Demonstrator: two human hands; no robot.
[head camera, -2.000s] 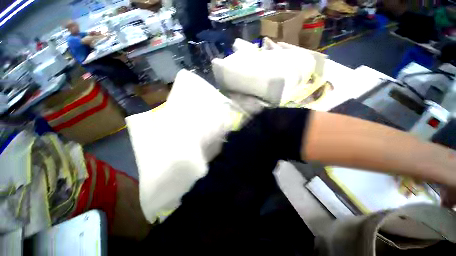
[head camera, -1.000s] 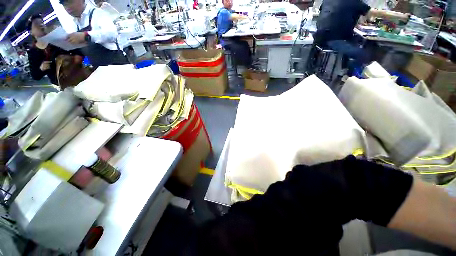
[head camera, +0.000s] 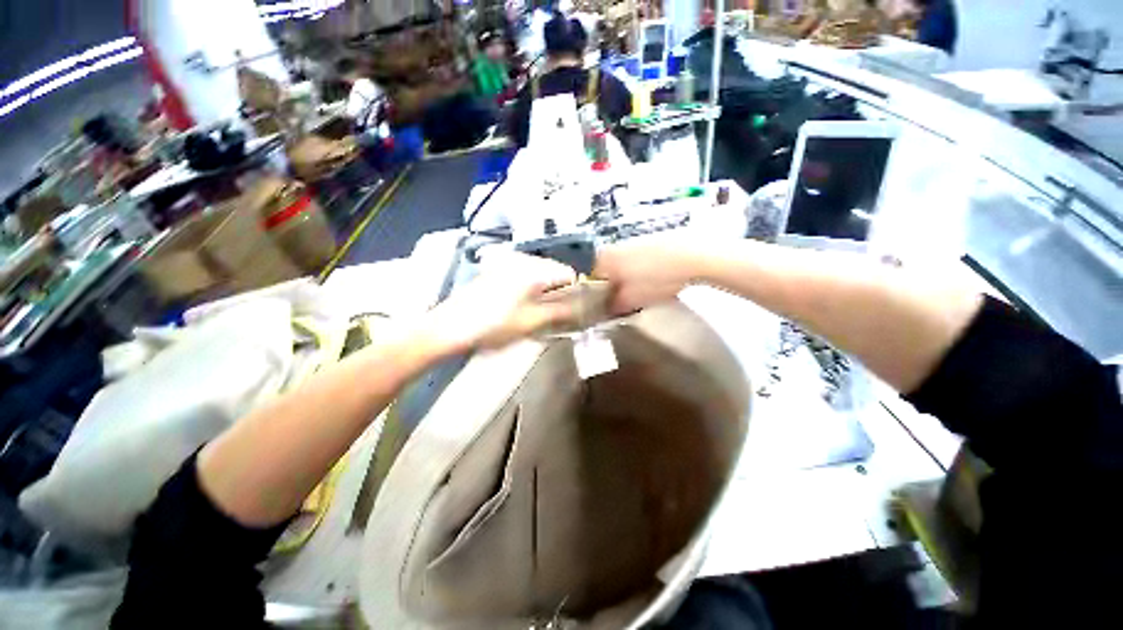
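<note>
A beige fabric bag (head camera: 702, 369) stands open toward me, its mouth wide and its inside darker. An inner pocket (head camera: 474, 517) shows on its left inside wall. A white label (head camera: 596, 354) hangs inside the far rim. My left hand (head camera: 523, 305) and my right hand (head camera: 634, 277) meet at the far rim and hold its edge, close under the dark front of the sewing machine head (head camera: 560, 252). The fingertips are blurred, and I cannot tell whether a small fitting is between them.
Stacked beige bags (head camera: 160, 418) with yellow edges lie at left. A control panel (head camera: 841, 185) stands at right, behind my right forearm. A clear plastic bag of dark pieces (head camera: 807, 369) lies right of the bag. A person (head camera: 567, 74) is beyond the machine.
The view has swung from the stacked bags and floor at left to the sewing machine. Both hands now show at the far rim of the open bag.
</note>
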